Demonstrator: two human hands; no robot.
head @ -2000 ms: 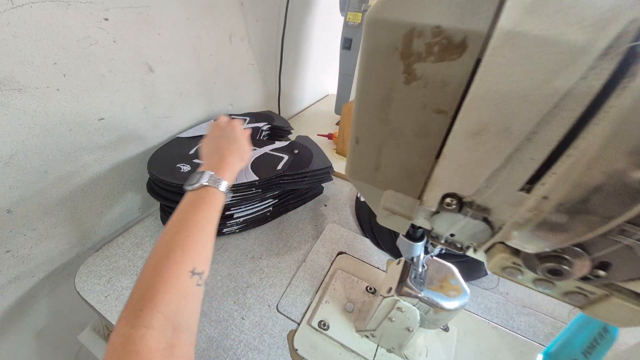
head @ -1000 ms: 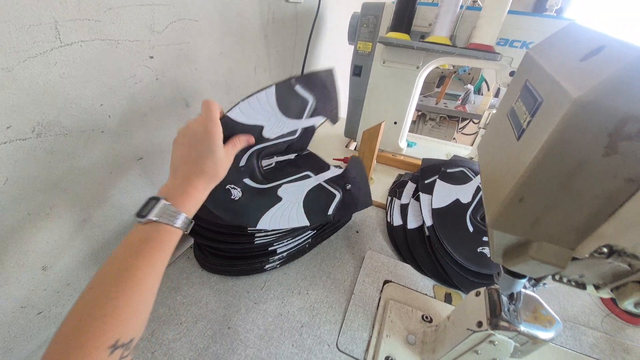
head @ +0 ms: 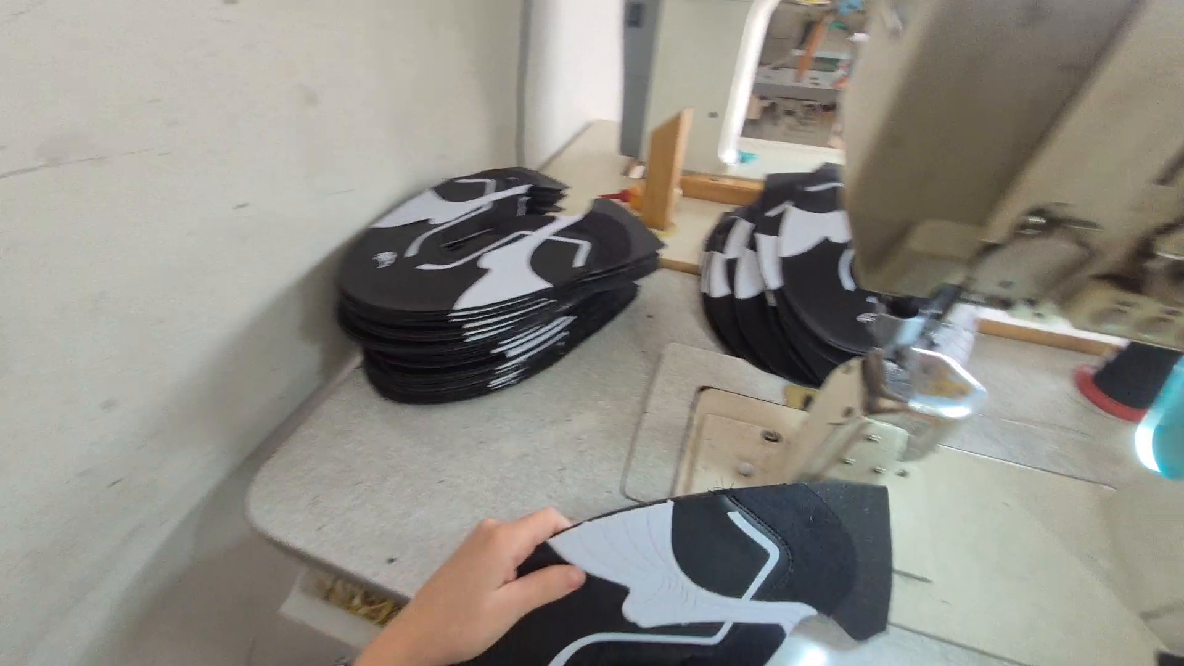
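Observation:
My left hand (head: 490,587) grips the edge of a black shoe upper with white-grey wing-shaped overlays (head: 703,573), its thumb on top, at the bottom centre over the front of the sewing machine bed. Behind it, a tall stack of similar shoe uppers (head: 490,277) rests on the table near the wall. More uppers lie fanned out (head: 786,268) behind the machine's post. The industrial sewing machine's presser foot area (head: 916,324) is above and right of the held piece. A blurred, shiny patch covers the held piece's lower right. My right hand is not visible.
The sewing machine head (head: 980,129) fills the upper right. A wooden block (head: 668,171) stands behind the stack, before a second machine (head: 694,83). The wall (head: 185,231) borders the table (head: 444,462) on the left. A thread cone (head: 1124,375) with a red base sits at right.
My left hand has moved with a shoe upper from the stack down towards the front of the machine. Two seconds ago it was on top of the stack. The view has shifted.

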